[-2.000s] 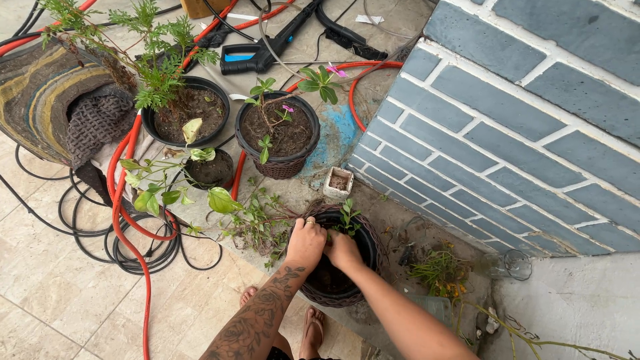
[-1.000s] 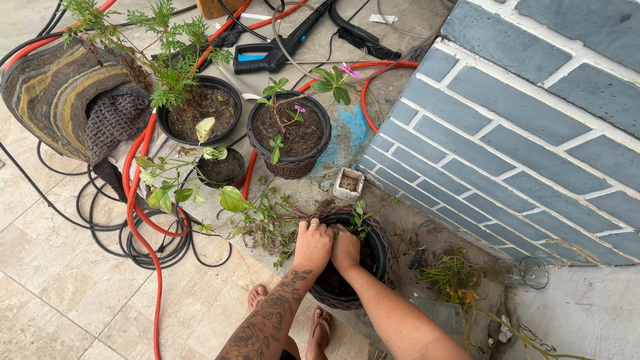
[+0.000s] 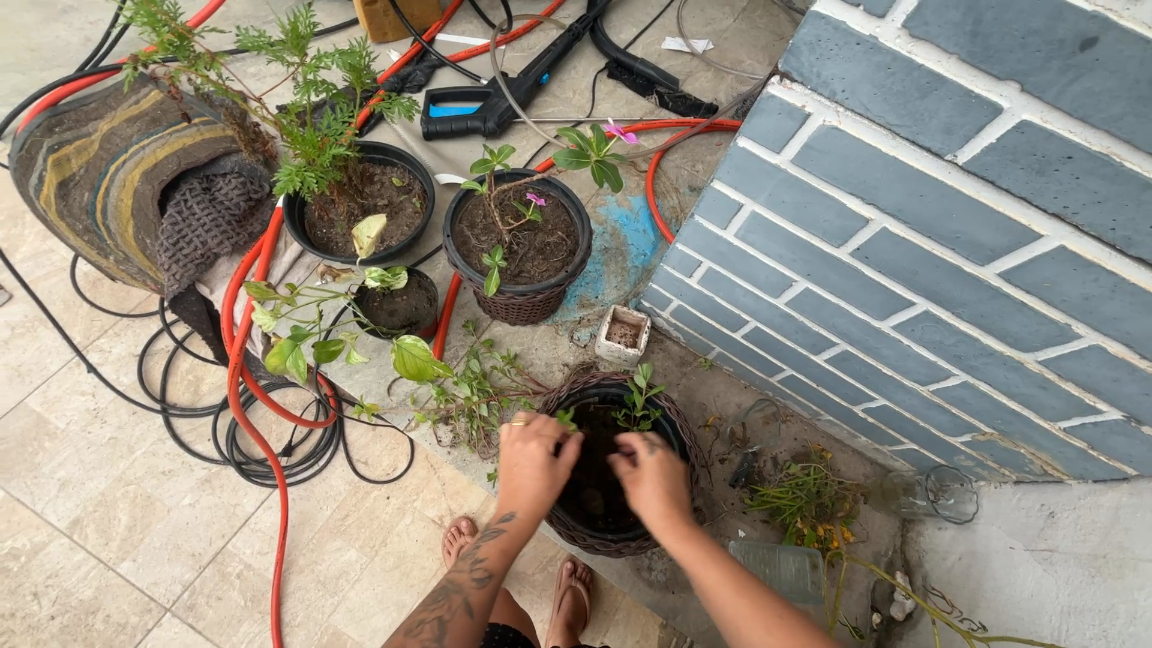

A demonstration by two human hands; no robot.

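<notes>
Both hands are over a round woven-look pot [image 3: 679, 427] with a black inner pot and dark soil [image 3: 594, 499] inside. My left hand [image 3: 537, 454] is at the pot's left rim, fingers curled down, near a small green sprig [image 3: 565, 418]; whether it grips anything is hidden. My right hand [image 3: 654, 472] is over the soil on the right, fingers bent and apart, with nothing visible in it. A leafy green seedling [image 3: 638, 400] stands by the far inner rim, just beyond my right hand. Trailing green stems [image 3: 477, 387] spread on the ground left of the pot.
Beyond are a pink-flowered plant's pot [image 3: 522, 243], a larger black pot [image 3: 409, 193], a small pot [image 3: 400, 306] and a small square container [image 3: 623, 335]. A pressure washer gun [image 3: 490, 108], red hose [image 3: 236, 360] and coiled black cable [image 3: 270, 436] lie about. A brick-patterned wall [image 3: 882, 243] rises at right.
My hands were close together at the pot's far inner edge; now they are apart, with the soil showing between them. My right hand has come back from the seedling.
</notes>
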